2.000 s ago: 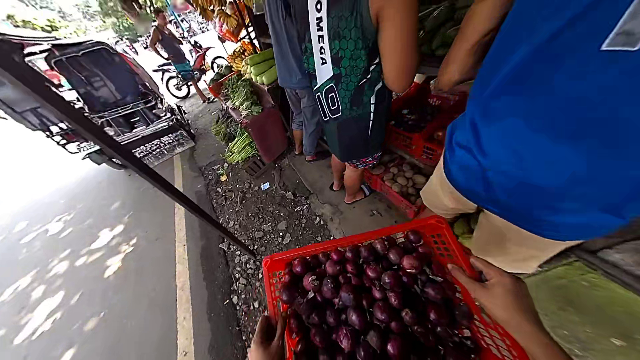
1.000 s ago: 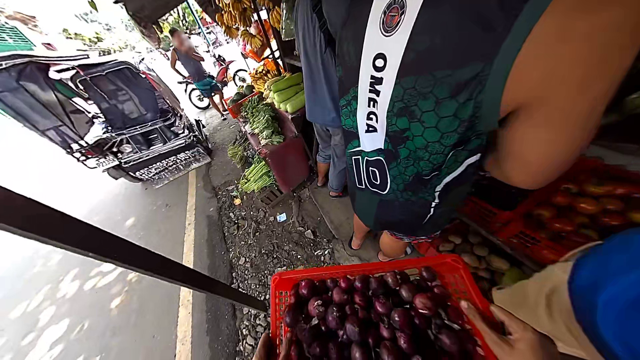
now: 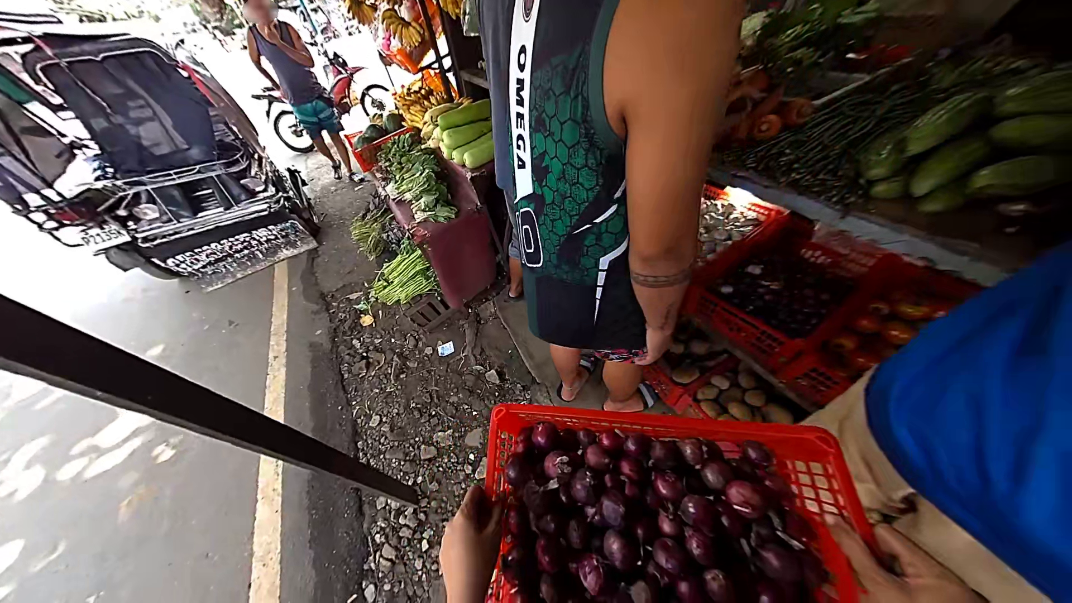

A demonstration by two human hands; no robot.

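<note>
A red plastic crate [image 3: 662,417] full of red onions [image 3: 620,511] is at the bottom centre of the view, slightly tilted. My left hand [image 3: 471,536] grips its left side, with the thumb near the rim and the fingers hidden behind the wall. At the right side, my right hand [image 3: 892,563] holds the crate's edge, partly cut off by the frame. The near end of the crate lies below the picture.
A person in a green and black jersey [image 3: 569,167] stands just ahead; one in a blue shirt [image 3: 980,402] is close at right. A dark post [image 3: 209,402] slants at left. Vegetable crates [image 3: 779,301] line the right; a tricycle [image 3: 167,151] stands on the road.
The person in the blue shirt, large at the right earlier, now shows only at the right edge. More of the stall's crates and vegetables has come into view. Both my hands still hold the crate.
</note>
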